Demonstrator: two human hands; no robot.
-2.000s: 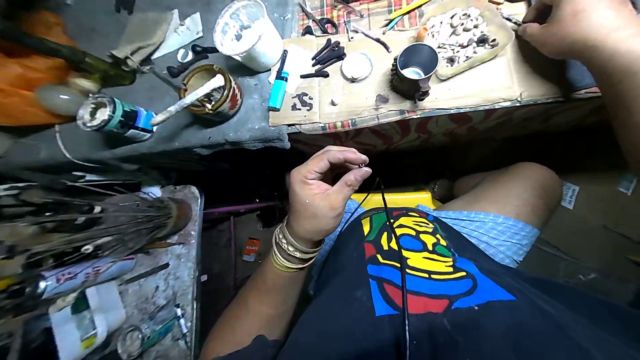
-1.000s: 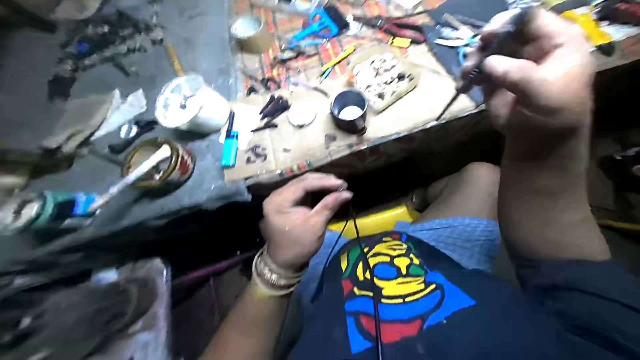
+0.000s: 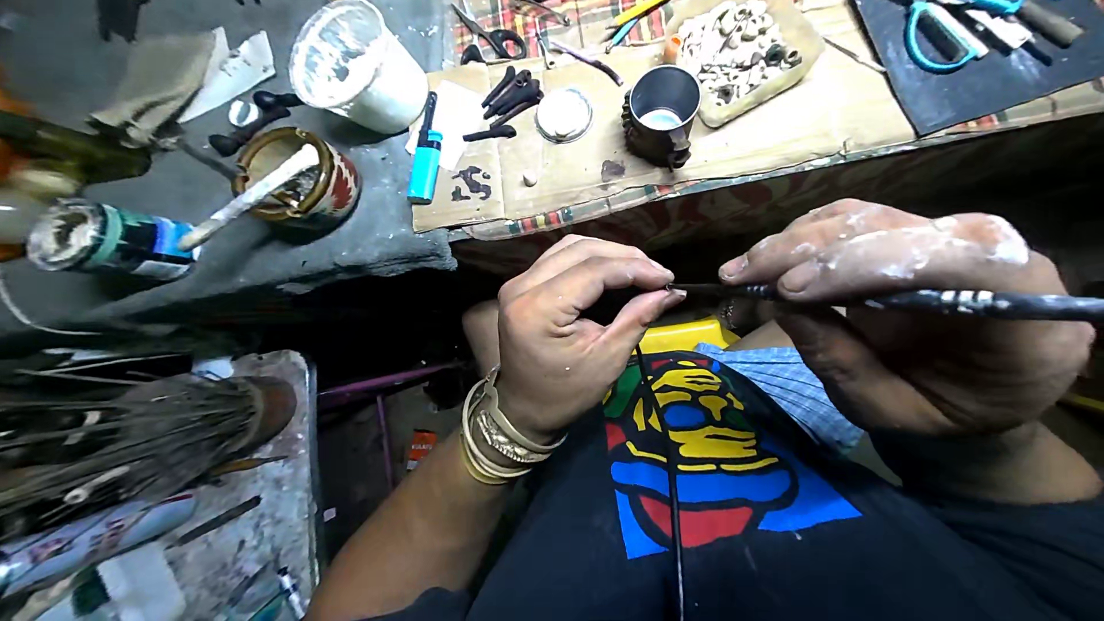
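Observation:
My left hand (image 3: 573, 332), with bracelets on the wrist, pinches a tiny dark piece between thumb and forefinger; its shape is too small to tell. A thin dark cord (image 3: 674, 483) hangs below these fingertips, across my black shirt. White smears mark my right hand (image 3: 931, 319), which grips a slim dark-handled tool (image 3: 983, 302). Its thin tip points left and meets or nearly meets the left fingertips. Whether they touch is unclear. Both hands are in front of the table edge.
Cardboard (image 3: 552, 185) on the table carries a blue lighter (image 3: 424, 168), a dark metal cup (image 3: 662, 116), dark sticks (image 3: 515, 93) and a tray of small pale pieces (image 3: 746, 52). Further left are a white tub (image 3: 362, 69) and a can (image 3: 332, 185) with a stick. Blue-handled scissors (image 3: 938, 39) lie at right.
My right hand has come from the table at upper right to beside my left hand, holding the slim tool. My left hand keeps its pinch.

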